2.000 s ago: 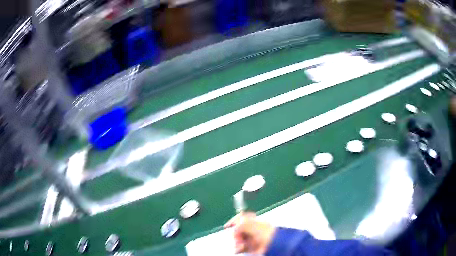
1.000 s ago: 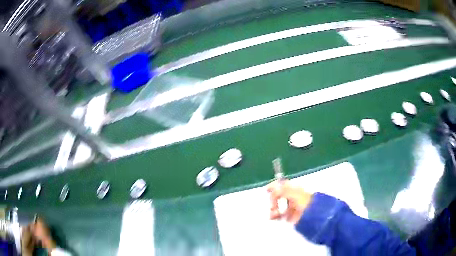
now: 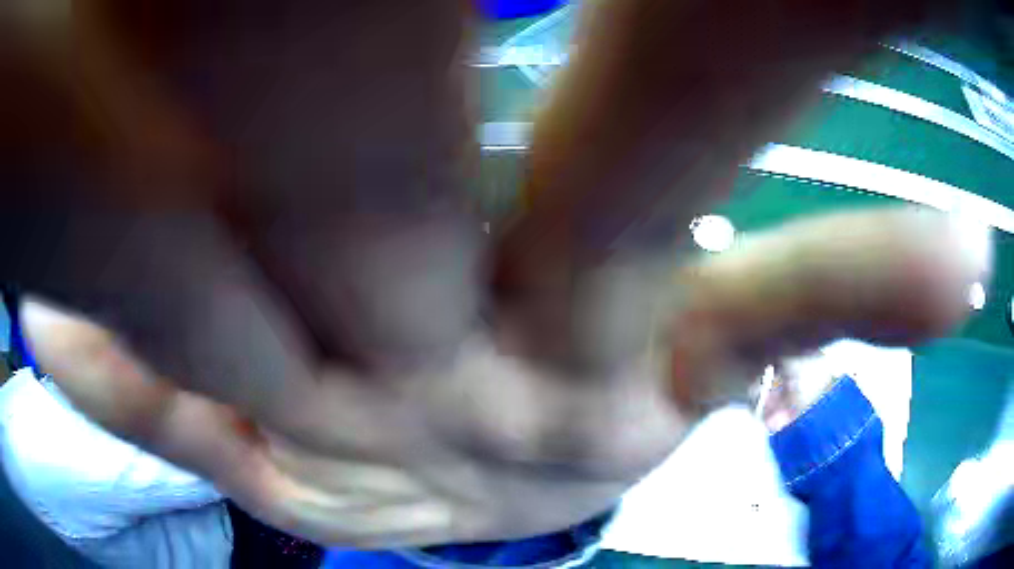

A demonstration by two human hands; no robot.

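My left hand, large and blurred, is right in front of the camera, palm towards it and fingers spread, with nothing seen in it. It hides most of the view. My right hand, small and partly hidden behind it, is over the white work sheet. A slim pale sliver shows at its fingers, but its grip is unclear. A pale disc lies on the green conveyor belt beyond the hands.
White lines cross the green surface at the upper right. Part of a blue bin shows at the top edge. A person's white sleeve is at the lower left. A shiny pale patch lies at the lower right.
My left hand has come into view and now covers most of the picture. The view has shifted, and my right hand appears further right, still over the white sheet.
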